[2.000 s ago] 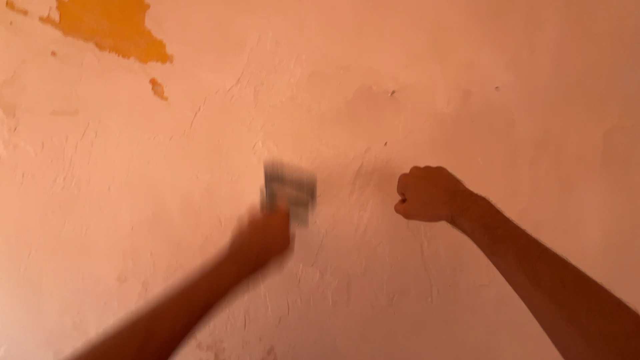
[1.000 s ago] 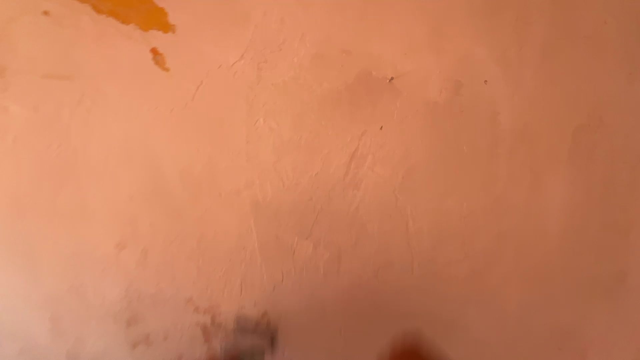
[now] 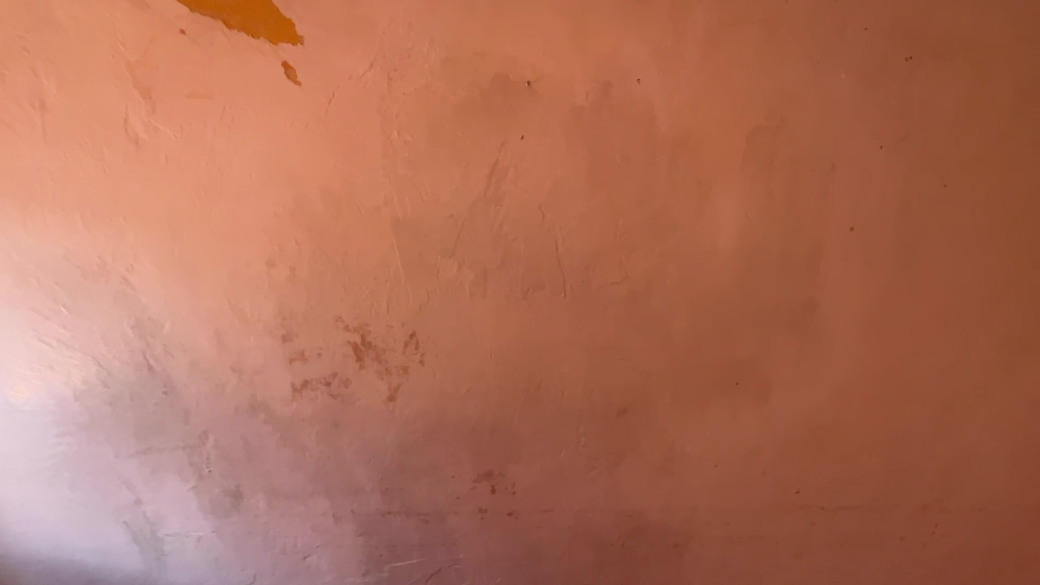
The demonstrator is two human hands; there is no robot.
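Observation:
A pinkish-orange plastered wall point(image 3: 617, 325) fills the head view. Neither my left hand nor my right hand shows in it, so what they hold or touch is hidden. Near the top left, a bright orange patch point(image 3: 252, 18) has a ragged edge, with a small orange spot point(image 3: 291, 73) just below it. Brown worn marks point(image 3: 378, 349) lie left of the middle. Fine ridges and scratches point(image 3: 487, 195) run over the upper middle of the surface.
Pale light falls on the lower left of the wall point(image 3: 49, 455), while its right side is darker. Several small dark specks or holes point(image 3: 528, 84) dot the surface. A faint horizontal line crosses the wall low down.
Both hands, seen against the wall two seconds ago, have dropped out of the bottom of the view, the left one with a flat-bladed tool. The view shows more of the lower wall.

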